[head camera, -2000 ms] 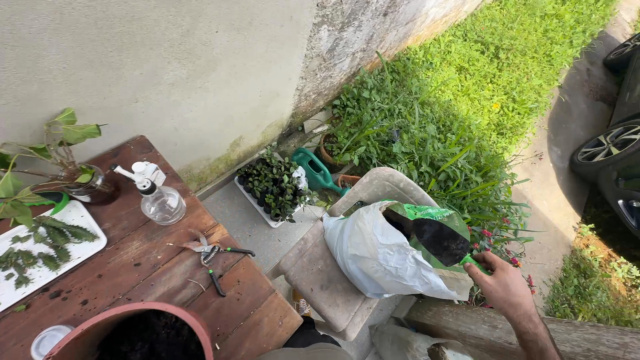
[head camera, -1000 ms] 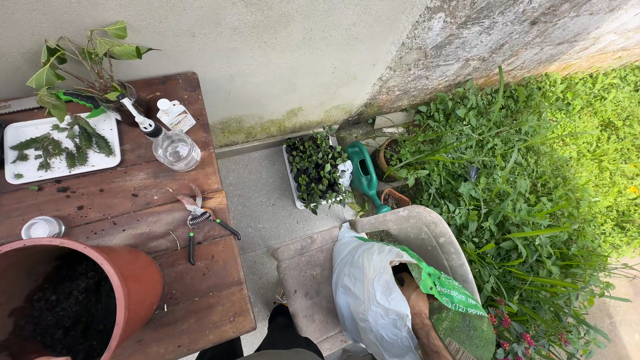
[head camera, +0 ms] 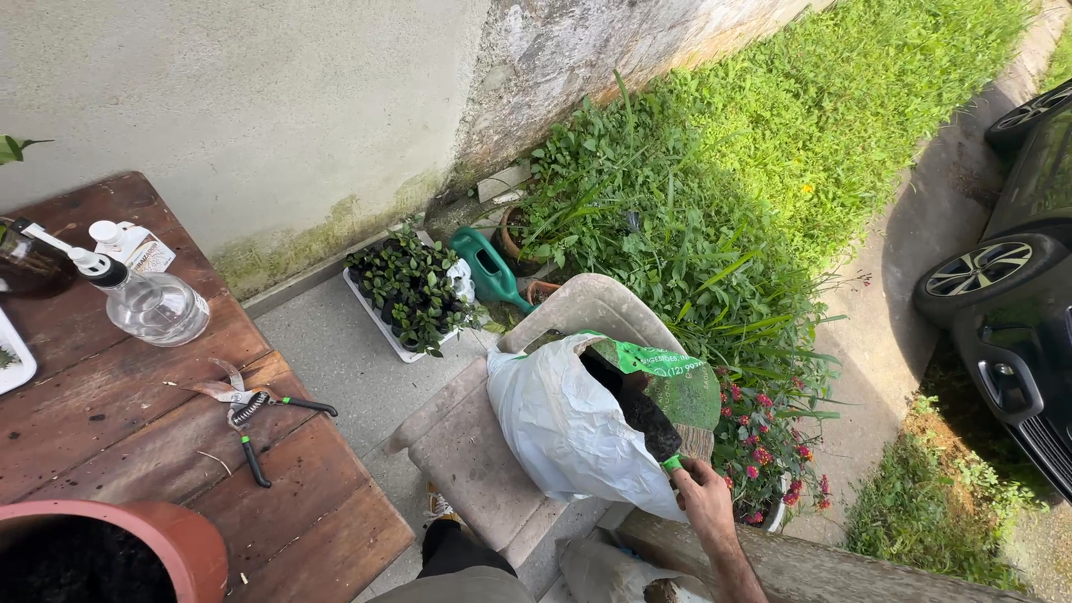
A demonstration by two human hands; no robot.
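My right hand (head camera: 703,496) grips the green handle of a hand trowel (head camera: 653,425), whose blade carries dark soil at the mouth of a white and green plastic bag (head camera: 561,410). The bag rests on a weathered plastic chair (head camera: 461,444). My left hand is out of the picture. On the wooden table (head camera: 310,502), a terracotta-coloured pot (head camera: 197,548) holds dark soil, and pruning shears (head camera: 249,409) lie with their blades apart. A clear pump spray bottle (head camera: 159,308) and a small white bottle (head camera: 134,245) stand near the table's far edge.
A white tray of seedlings (head camera: 410,289) sits on the floor by the wall, beside a green watering can (head camera: 488,266). Plants and pink-red flowers (head camera: 760,455) grow behind the chair. A wooden beam (head camera: 804,557) runs below my right arm; a dark car (head camera: 1013,335) stands at the far right.
One second ago my right hand was inside the bag; now it shows at the bag's mouth with the soil-laden trowel. The view has swung right.
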